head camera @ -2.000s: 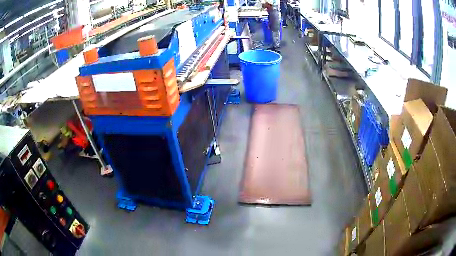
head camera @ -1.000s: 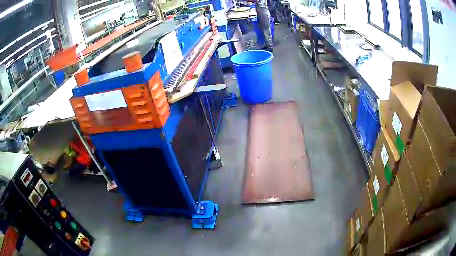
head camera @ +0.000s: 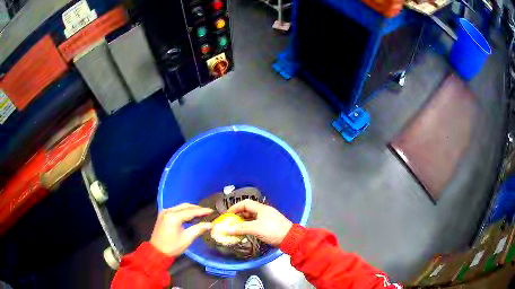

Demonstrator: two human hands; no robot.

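An orange fruit [head camera: 227,228], partly peeled with a pale lower side, is held over a large round blue bin [head camera: 234,131]. My right hand [head camera: 258,222] holds the fruit between thumb and fingers. My left hand [head camera: 179,228] is at the fruit's left side, thumb tip close to it and fingers apart; whether it touches the fruit or holds peel cannot be told. Grey-brown scraps [head camera: 248,248] and a small white piece [head camera: 228,189] lie in the bin.
A black panel [head camera: 210,42] with coloured buttons stands behind the bin. A blue machine frame [head camera: 354,115] stands at the upper right, with a brown mat [head camera: 440,135] and a second blue bin [head camera: 470,49] beyond. An orange-red carton [head camera: 48,163] is at the left.
The view has swung left and down, so the panel and machine sit higher and farther right. The near blue bin, both hands and the fruit have come into view.
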